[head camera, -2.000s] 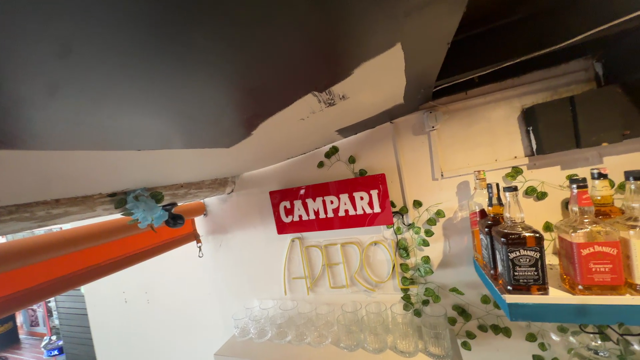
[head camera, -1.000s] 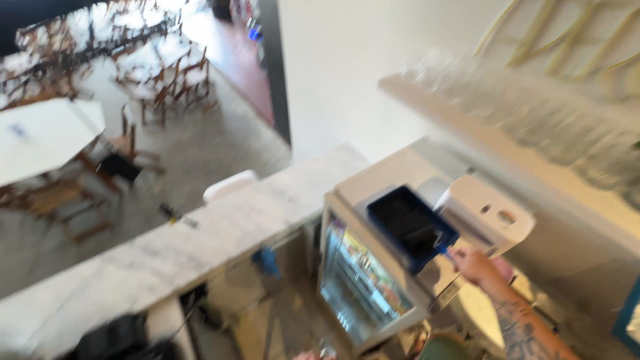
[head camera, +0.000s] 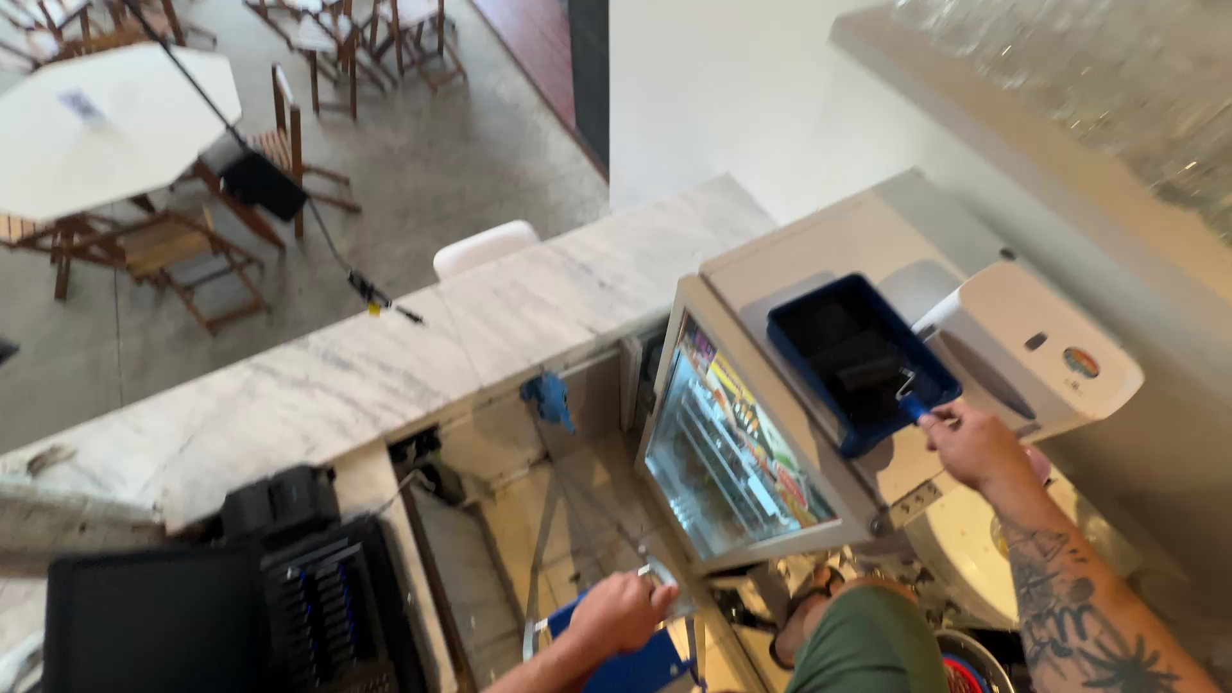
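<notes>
My right hand (head camera: 974, 445) grips the blue handle of a small paint roller (head camera: 912, 399); its wire frame reaches into a blue paint tray (head camera: 784, 337) with dark paint inside. The roller's head is hard to make out against the paint. The tray rests on top of a glass-door display fridge (head camera: 741, 452). Lower in the view, my left hand (head camera: 621, 608) is closed around the metal top rail of a stepladder (head camera: 664, 582), above a blue step (head camera: 640, 664).
A marble counter (head camera: 404, 375) runs along the left, with a black monitor (head camera: 154, 616) below it. A white dispenser (head camera: 1044, 337) stands beside the tray. Glasses line a shelf (head camera: 905, 58) at upper right. A cable with a black box (head camera: 262, 185) hangs at left.
The view has swung down from the sign and bottles to the fridge and counter. Both hands are now plainly in view; the right one was at the tray one second ago too.
</notes>
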